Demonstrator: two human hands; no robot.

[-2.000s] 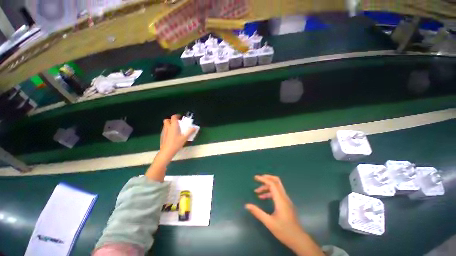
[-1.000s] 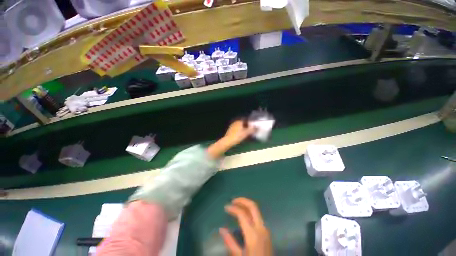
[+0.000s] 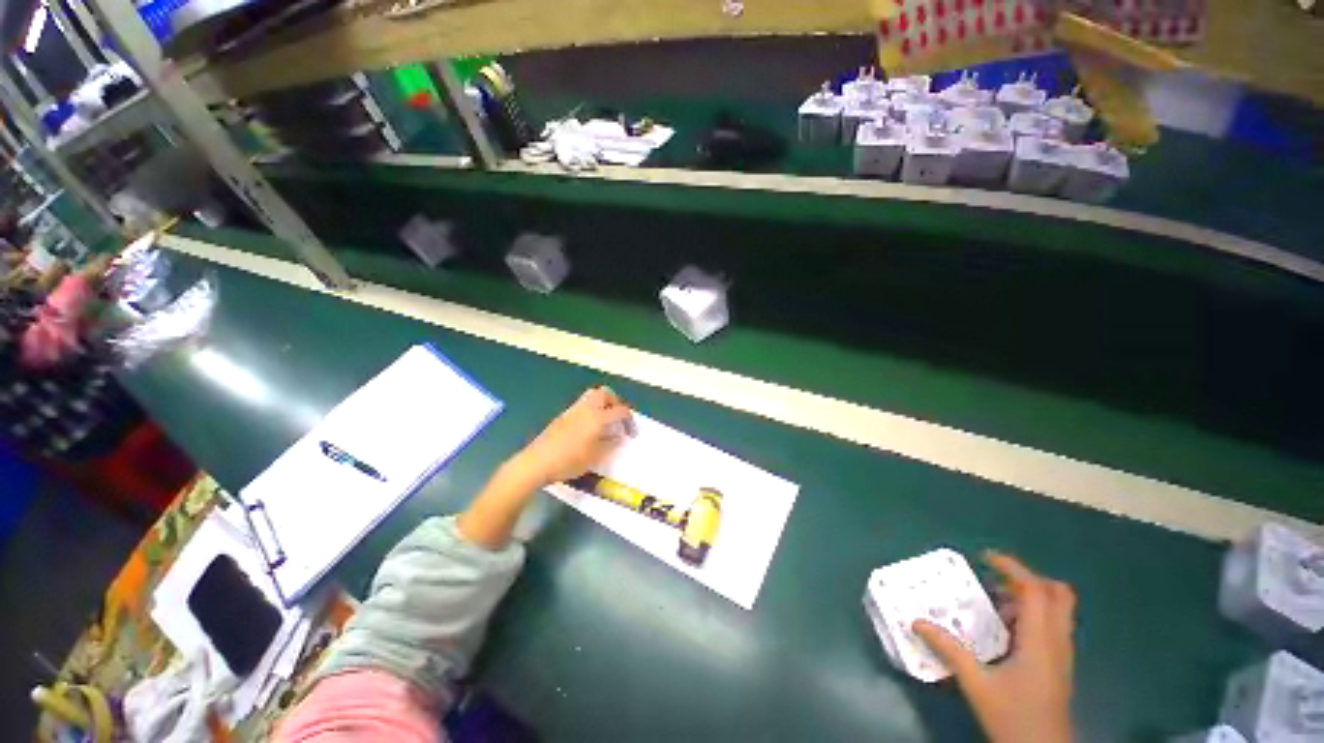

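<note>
My right hand (image 3: 1024,639) grips a white adapter (image 3: 937,613) above the green bench, thumb on its face and fingers at its far side. My left hand (image 3: 584,436) is over the upper left part of a white paper sheet (image 3: 741,501), its fingers curled; whether they hold anything is hidden. A hammer (image 3: 700,526) with a yellow head and a black-and-yellow handle lies on the sheet, its handle end close to my left hand. More white adapters (image 3: 1289,578) stand at the right edge, partly cut off.
Single adapters (image 3: 697,304) sit on the dark conveyor (image 3: 900,327) beyond the cream strip. A clipboard (image 3: 370,465) with a pen and a black phone (image 3: 235,616) lie at left. An adapter batch (image 3: 980,142) stands across the belt. Another person's sleeve (image 3: 61,322) shows far left.
The view has swung left. My left hand, which held an adapter over the conveyor, is now back at the paper without that adapter visible. My right hand, empty before, now grips an adapter.
</note>
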